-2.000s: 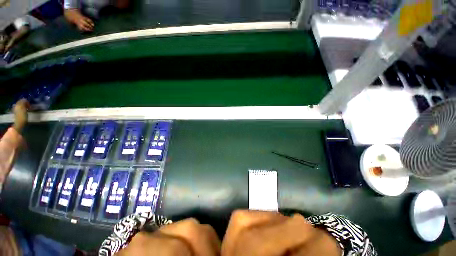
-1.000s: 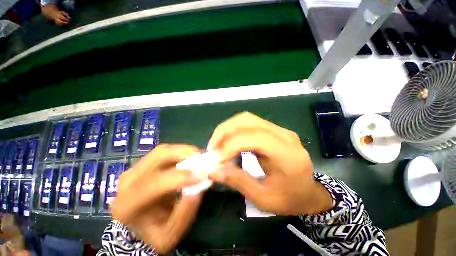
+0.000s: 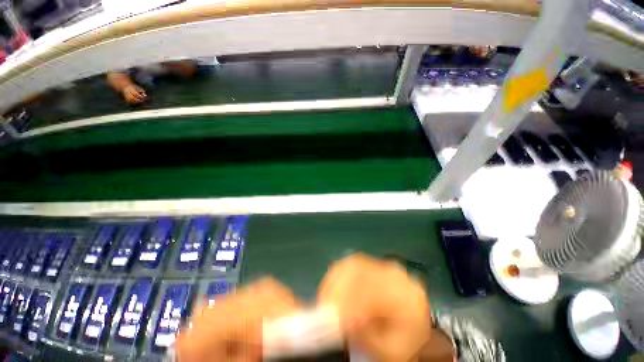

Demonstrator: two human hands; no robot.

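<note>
My left hand point(image 3: 236, 322) and my right hand point(image 3: 381, 307) are close together at the bottom centre, both blurred. Between them they hold a white paper scrap point(image 3: 302, 332), stretched from one hand to the other. A clear tray of blue phone bodies point(image 3: 132, 311) lies to the left of my hands, its right part partly covered by my left hand. Part of the dark tweezers point(image 3: 406, 262) seems to show just behind my right hand. The sticker sheet cannot be made out.
A second tray of blue phones point(image 3: 32, 265) is at far left. A black glossy device point(image 3: 464, 258), white fan bases point(image 3: 524, 271) and a grey fan point(image 3: 582, 223) are at right. Beyond a white rail point(image 3: 212, 206) runs the green belt point(image 3: 318, 173). Another person's hand point(image 3: 133, 92) shows at upper left.
The view has tilted up, showing the shelf edge. My hands sit lower in the picture, with the white paper between them. Since the oldest frame, a second phone tray has appeared at far left.
</note>
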